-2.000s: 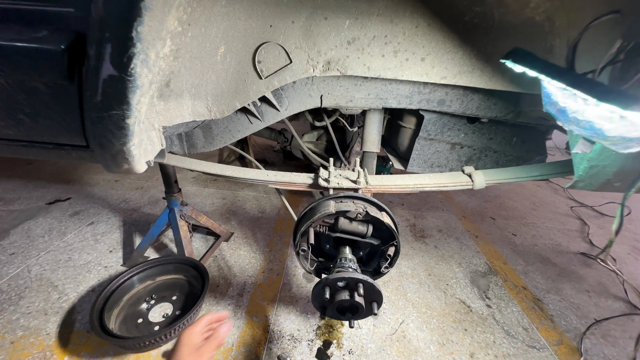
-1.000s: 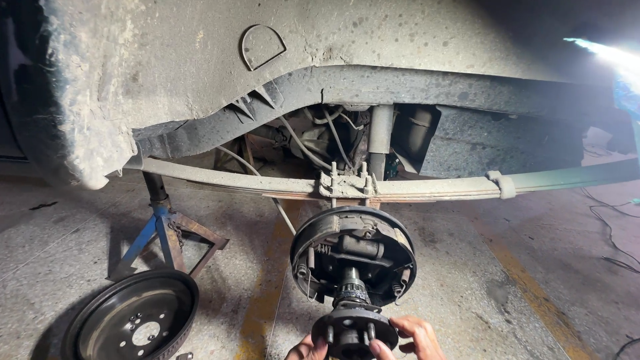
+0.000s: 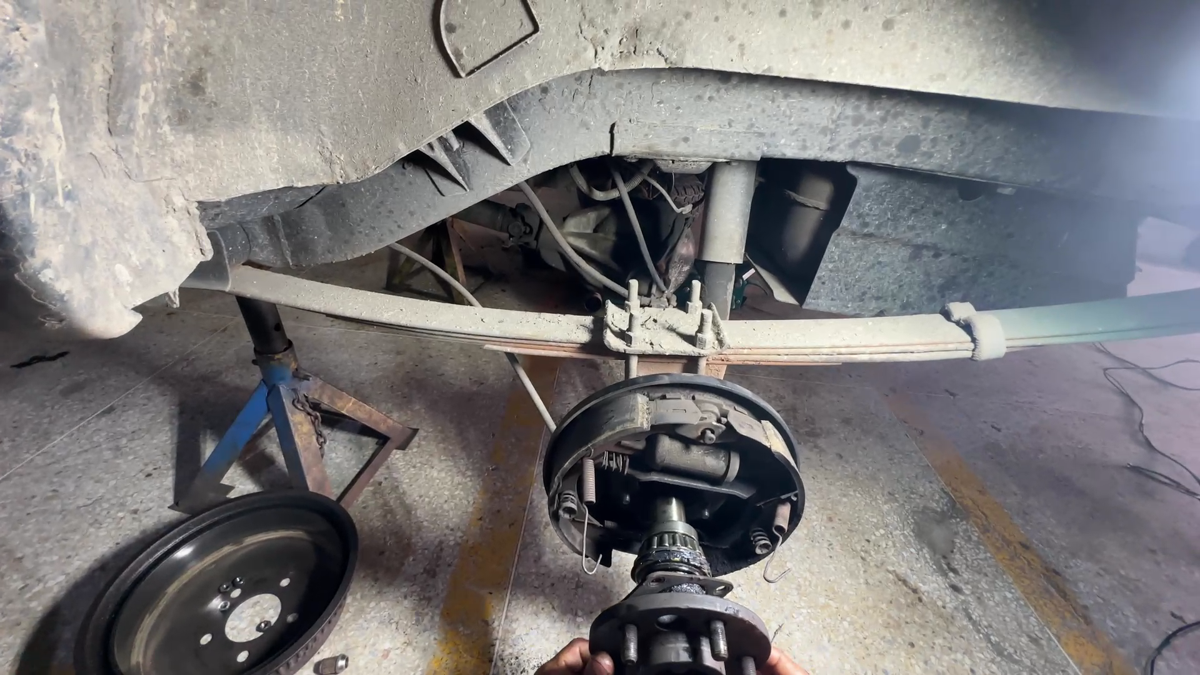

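At the bottom of the head view, my left hand [image 3: 579, 659] holds the left rim of an axle shaft's wheel flange [image 3: 677, 626], which bears several studs. My right hand [image 3: 780, 662] is at its right rim; both hands are mostly cut off by the frame edge. Behind the flange, a greasy roller bearing [image 3: 671, 553] sits on the shaft, which reaches into the drum brake assembly [image 3: 694, 457]. Brake shoes, springs and a wheel cylinder [image 3: 692, 459] show there. A black brake drum [image 3: 159, 600] lies on the floor at lower left.
A leaf spring [image 3: 431, 302] with U-bolts [image 3: 664, 323] crosses above the brake. A blue jack stand [image 3: 286, 412] stands at left beneath the spring's end. A small metal nut [image 3: 331, 665] lies beside the drum. Black cables [image 3: 1148, 412] run over the floor at right.
My hands have come to the flange from lower left and now hold it. The flange and bearing sit farther out from the brake assembly than before. The view has moved closer.
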